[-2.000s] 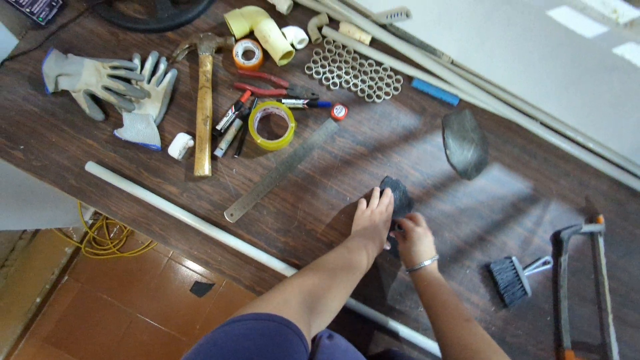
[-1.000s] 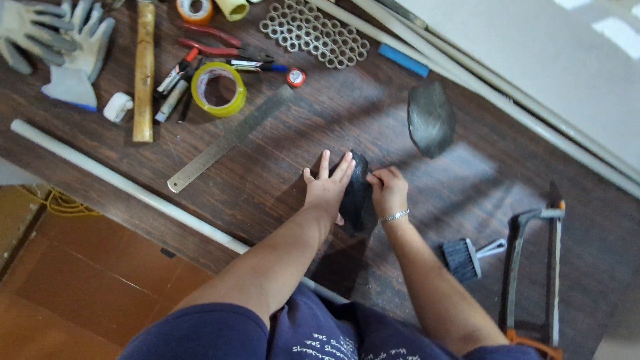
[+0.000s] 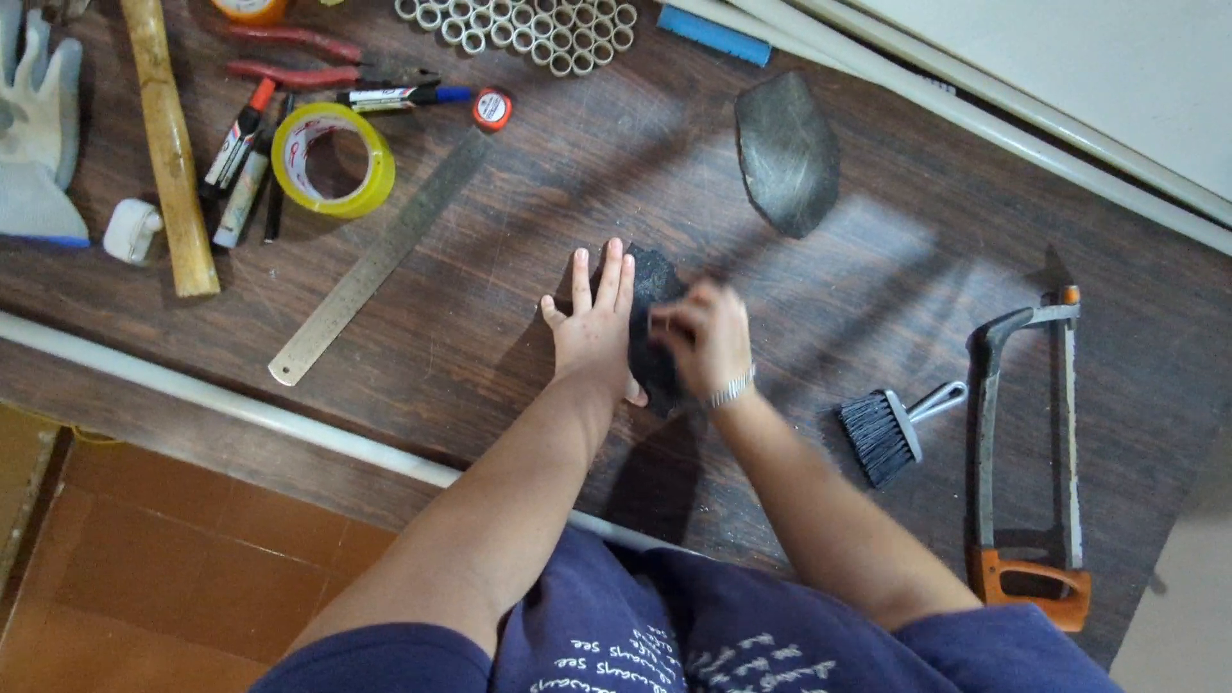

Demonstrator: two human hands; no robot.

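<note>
A dark, flat, stone-like piece [image 3: 654,279] with an irregular edge lies on the wood-grain table in front of me. My left hand [image 3: 594,332] presses on its left side with the fingers spread. Over its right side is my right hand [image 3: 705,332], blurred, with fingers curled; whether it grips anything cannot be told. A larger grey flat piece [image 3: 789,154] lies farther back on the right. To the left rests a steel ruler [image 3: 375,265]. A black-bristled brush [image 3: 881,435] and a hacksaw [image 3: 984,433] with an orange handle lie to the right.
A hammer handle [image 3: 168,154], red-handled pliers [image 3: 294,72], markers [image 3: 236,140], yellow tape [image 3: 385,173] and a work glove [image 3: 38,115] lie at the left. Ring-shaped pieces [image 3: 539,29], a blue piece [image 3: 714,35] and long pipes [image 3: 866,63] lie behind. A white pipe [image 3: 221,399] runs along the near edge.
The left hand's fingers have spread apart since two seconds ago. My right hand has shifted over the right side of the dark piece. The view has moved.
</note>
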